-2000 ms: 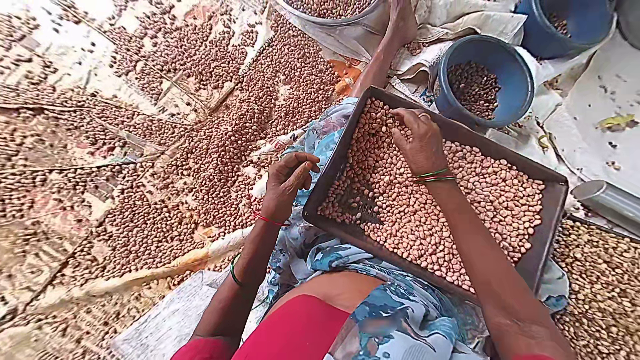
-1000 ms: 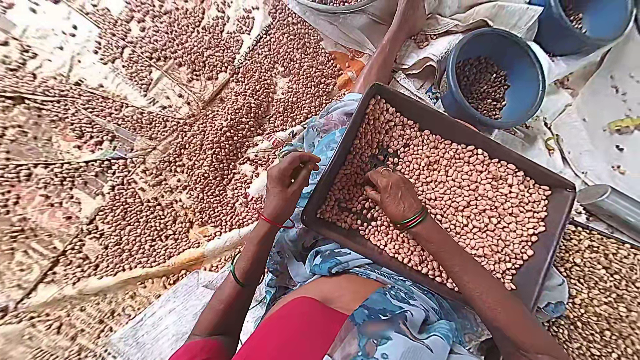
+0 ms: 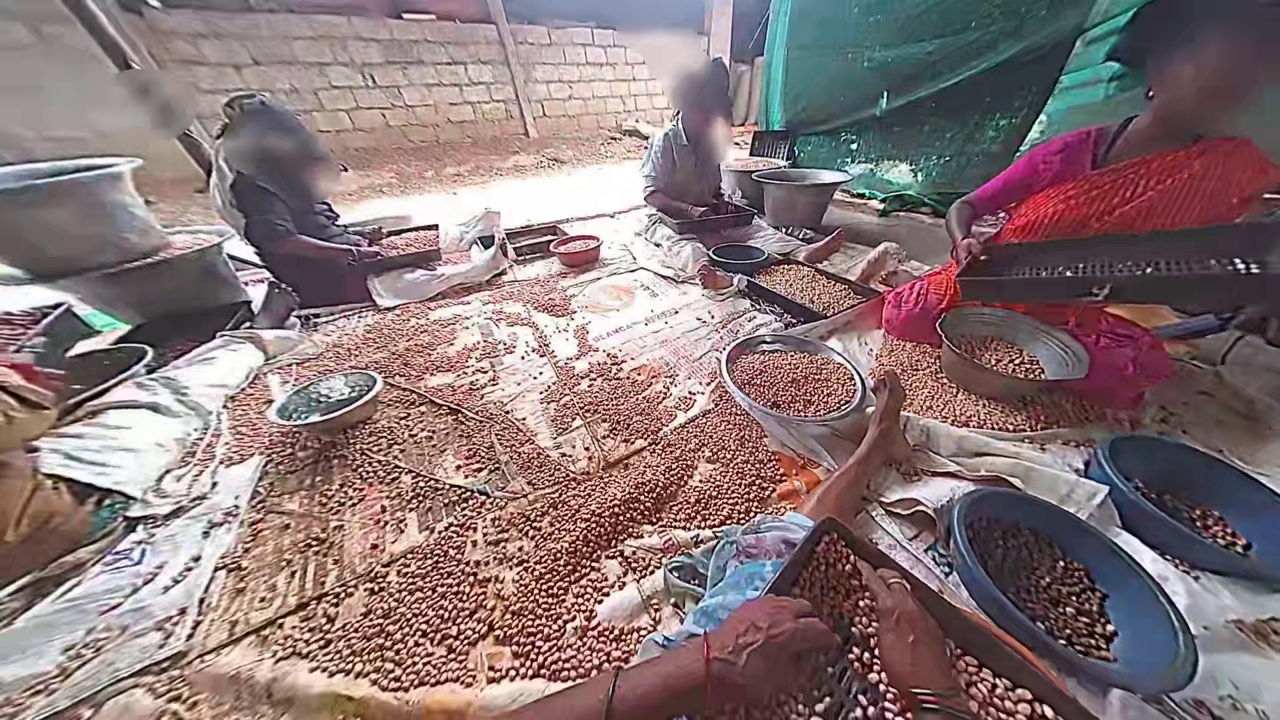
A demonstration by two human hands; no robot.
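A dark rectangular tray (image 3: 1010, 655) full of pale brown nuts or seeds (image 3: 835, 580) lies at the bottom right, cut off by the frame edge. My left hand (image 3: 775, 640) bends over the tray's near left part, knuckles up, with its fingertips hidden. Beside it, my right hand (image 3: 905, 625) reaches down into the nuts along the tray's far side; whether it grips any cannot be told. A blue tub (image 3: 1150, 630) with darker nuts stands to the right of the tray.
Nuts lie spread over sacking (image 3: 640, 320) on the ground. A metal bowl of nuts (image 3: 735, 375) stands past my foot, another blue tub (image 3: 1120, 470) at right. Several people sit around with trays. A small metal bowl (image 3: 370, 400) rests at left.
The view has tilted up to the surroundings. My left hand, beside the tray before, is now over it near my right hand.
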